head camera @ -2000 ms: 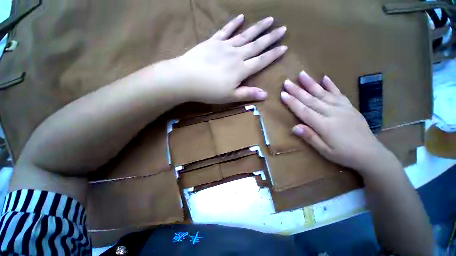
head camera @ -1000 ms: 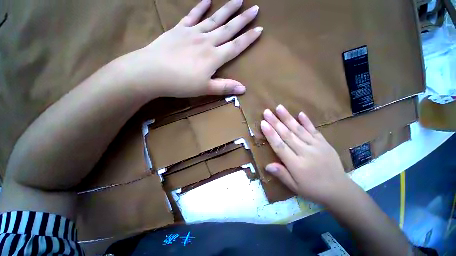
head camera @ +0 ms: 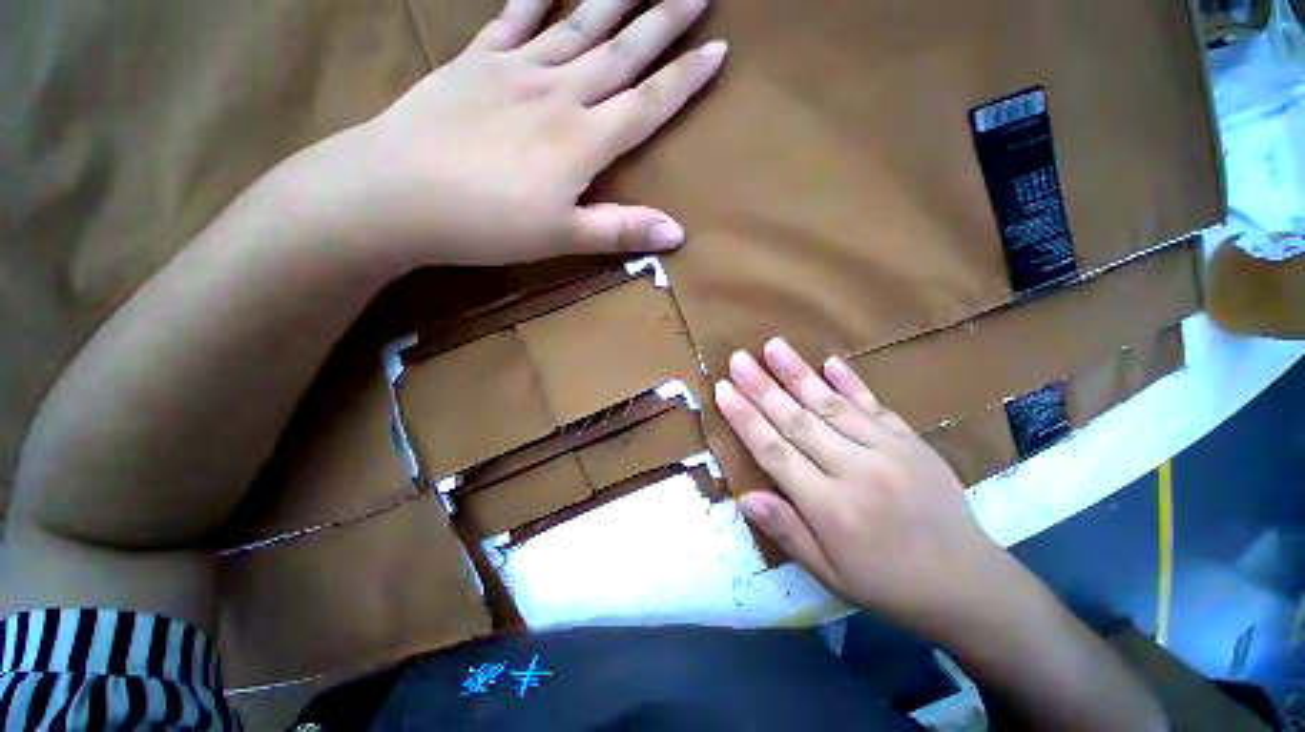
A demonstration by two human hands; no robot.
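Observation:
Brown bag panels lie flat in stepped, overlapping layers. Square notches open at their near edges, with small white corner pieces at the notch corners. White table shows through the nearest notch. My left hand lies palm down, fingers spread, on the top panel above the notch, its fingertips near the picture's top edge. My right hand lies palm down on the lower layers right of the notches, fingers close together. Neither hand grips anything. A black label is on the top panel at the right.
The white table curves along the right, with dark floor and a yellow line beyond it. An amber item and crumpled clear plastic are at the right edge. A lower layer's label partly shows. A dark apron is at the bottom.
Both hands stay on the panels. My right hand has moved down and left from the top panel to the lower layers. My left hand sits further up and left in the view. A second label has appeared.

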